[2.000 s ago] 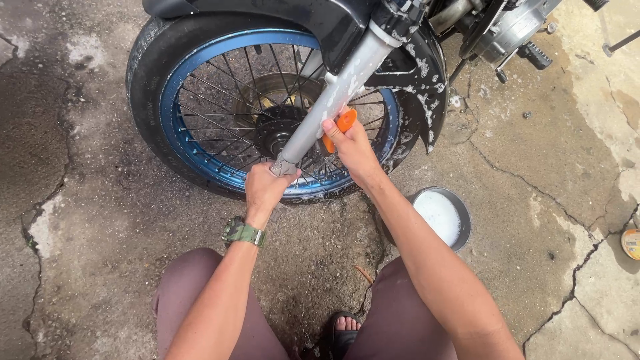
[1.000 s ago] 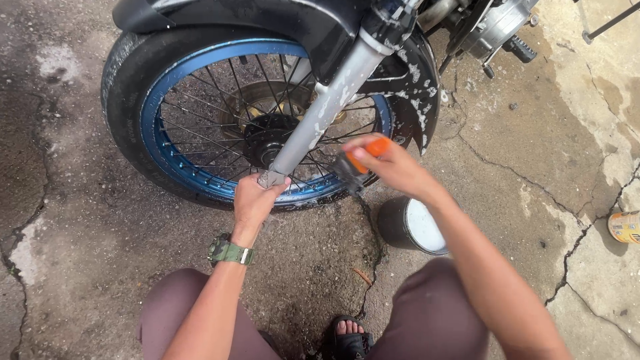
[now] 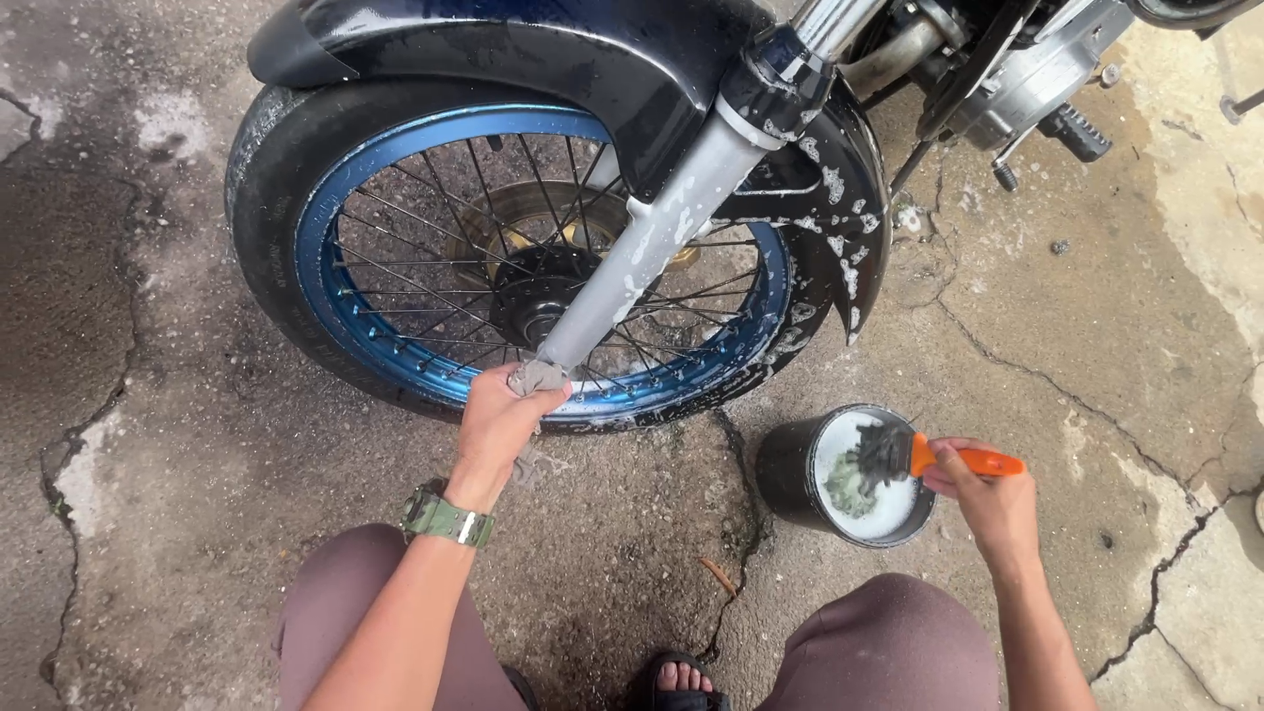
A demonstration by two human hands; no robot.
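Note:
My left hand (image 3: 504, 420) grips a grey rag (image 3: 539, 377) against the lower end of the silver front fork leg (image 3: 642, 247) of a motorcycle. Behind the fork leg is the front wheel with its blue rim (image 3: 326, 237), wire spokes and black tyre (image 3: 267, 227). White foam spots the fork leg, the tyre's right side and the rear of the black front fender (image 3: 513, 49). My right hand (image 3: 983, 494) holds a brush by its orange handle (image 3: 978, 460). The brush's dark bristles (image 3: 882, 454) are at the foamy water in a black bucket (image 3: 790, 469).
Cracked concrete ground (image 3: 612, 553) lies all round. The engine (image 3: 1037, 79) and a black foot peg (image 3: 1076, 133) are at the upper right. My sandalled foot (image 3: 683, 681) is at the bottom, between my knees. A twig (image 3: 719, 576) lies left of the bucket.
My right hand has moved the orange-handled brush from beside the fork leg, right and down to the bucket. My left hand has stayed at the fork's lower end.

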